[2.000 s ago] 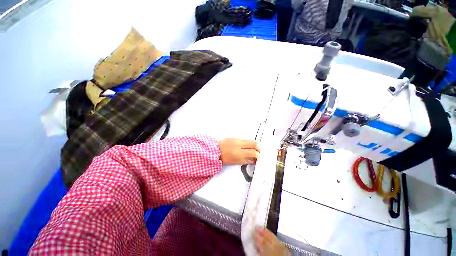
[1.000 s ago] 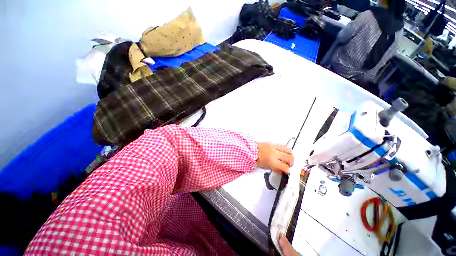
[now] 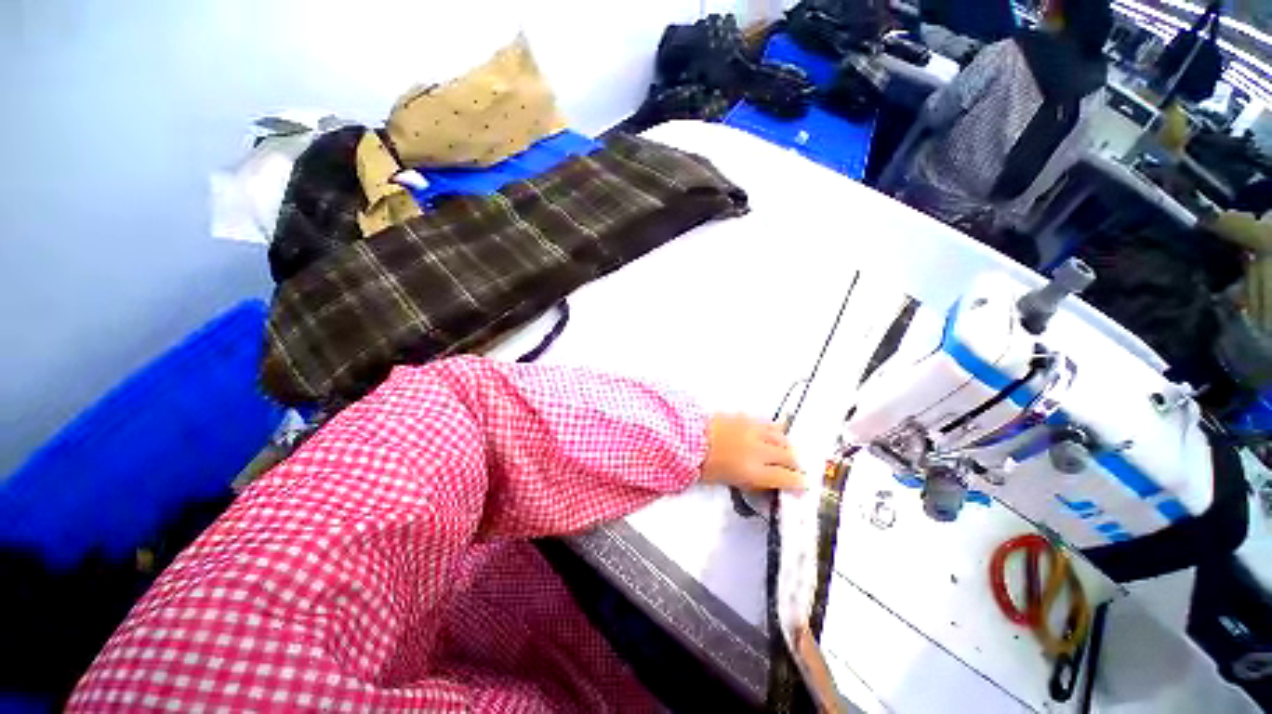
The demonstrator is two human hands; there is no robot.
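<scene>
A long plaid band (image 3: 823,558) with a white strip (image 3: 797,558) against it runs from the presser foot (image 3: 914,449) down over the table's front edge. My left hand (image 3: 753,453) lies on the table at the left edge of the strip, just left of the needle area, fingers together and pointing right; whether it grips the cloth is unclear. My right hand (image 3: 816,677) is at the bottom edge of the picture, mostly cut off and blurred, against the strip. The sewing machine (image 3: 1060,433) stands at the right. More strip shows behind the needle.
Folded plaid panels (image 3: 488,258) lie on the table's left, with tan dotted fabric (image 3: 481,112) behind them. Scissors with red and yellow handles (image 3: 1034,593) lie right of the needle. A blue bin (image 3: 140,405) stands at left. A person (image 3: 997,119) sits at the back right.
The view has swung left since two seconds ago. The strip has shifted at the needle, and a length now shows behind it. The white strip looks narrower in front, with dark cloth along its left side.
</scene>
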